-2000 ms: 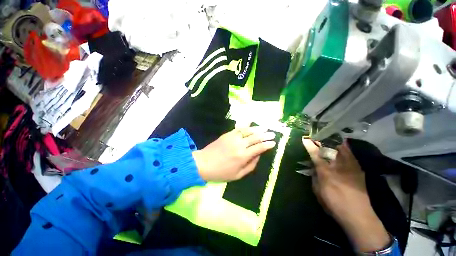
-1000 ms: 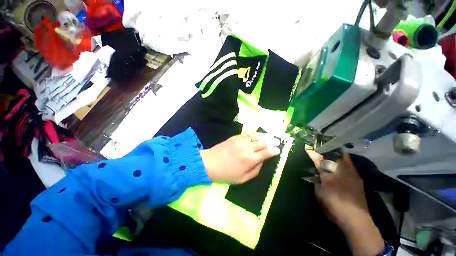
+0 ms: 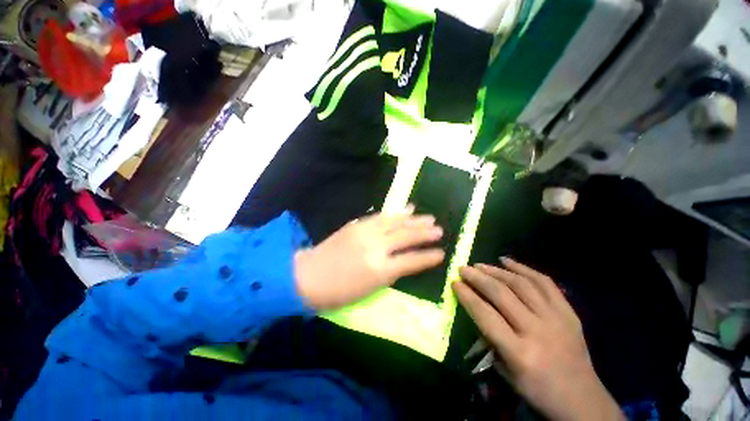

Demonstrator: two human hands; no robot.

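A neon-yellow fabric panel (image 3: 382,322) with black panels (image 3: 308,185) lies in front of me, one edge under the sewing machine's green end (image 3: 534,62). My left hand (image 3: 366,255) rests flat on the neon and black cloth, fingers slightly spread. My right hand (image 3: 526,329) lies on the black cloth, fingertips at the narrow neon strip (image 3: 470,234). A pointed metal tool, perhaps snips (image 3: 483,359), shows partly beneath my right hand; how it is held is hidden. The striped panel (image 3: 345,70) and a logo patch (image 3: 405,66) lie beyond. The needle is not clearly visible.
The machine head (image 3: 658,99) overhangs the right side. White fabric pieces (image 3: 255,18) lie at the back. A red-orange plastic bag (image 3: 70,62), printed white pieces (image 3: 107,136) and black-and-pink pieces (image 3: 33,205) lie at left.
My right hand has moved from beside the presser foot area down towards me onto the cloth. My left hand has shifted slightly left and its fingers are flatter. The camera view has shifted.
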